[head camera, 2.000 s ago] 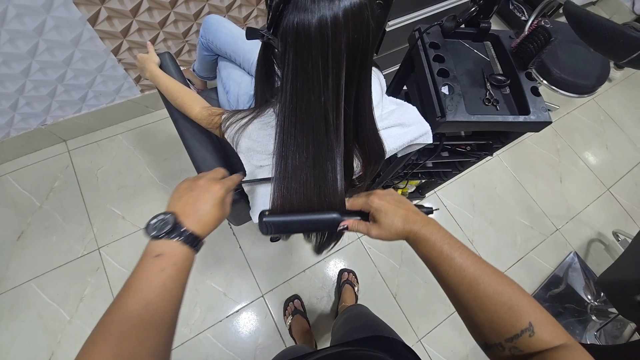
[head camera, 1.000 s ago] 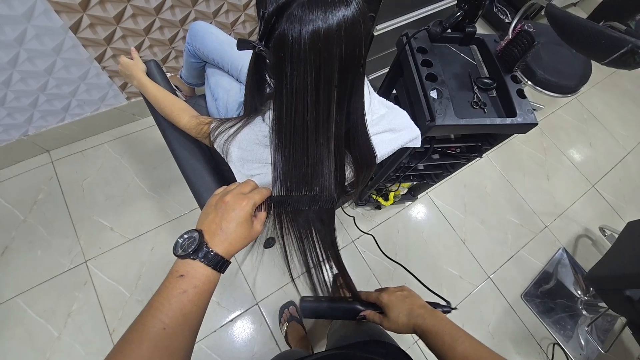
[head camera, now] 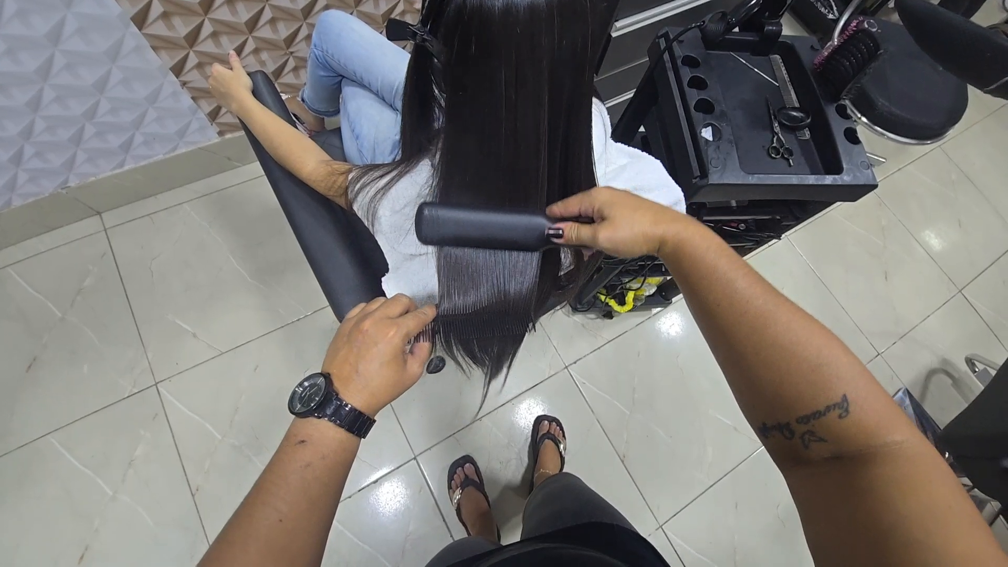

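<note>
Long straight dark hair (head camera: pixel 504 118) hangs down the back of a seated person with a white towel (head camera: pixel 638 169) over the shoulders. My right hand (head camera: pixel 618 223) holds a black hair straightener (head camera: pixel 480 227), which lies level across the hair at mid-back height. Lower down, my left hand (head camera: pixel 379 346) grips a dark comb (head camera: pixel 488 324), its teeth in the hair near the ends. A watch is on my left wrist. A black hair clip (head camera: pixel 405 31) holds a section at the hair's left side.
A black salon trolley (head camera: pixel 776 185) at the right bears scissors (head camera: pixel 780 138), a comb (head camera: pixel 783 83) and a round brush (head camera: pixel 846 55). The chair's black armrest (head camera: pixel 315 213) runs along the left, under the person's arm. A black stool (head camera: pixel 906 83) stands beyond the trolley.
The straightener in my right hand has moved from below the hair ends up to mid-back height. My left hand has gone down along the hair with the comb.
</note>
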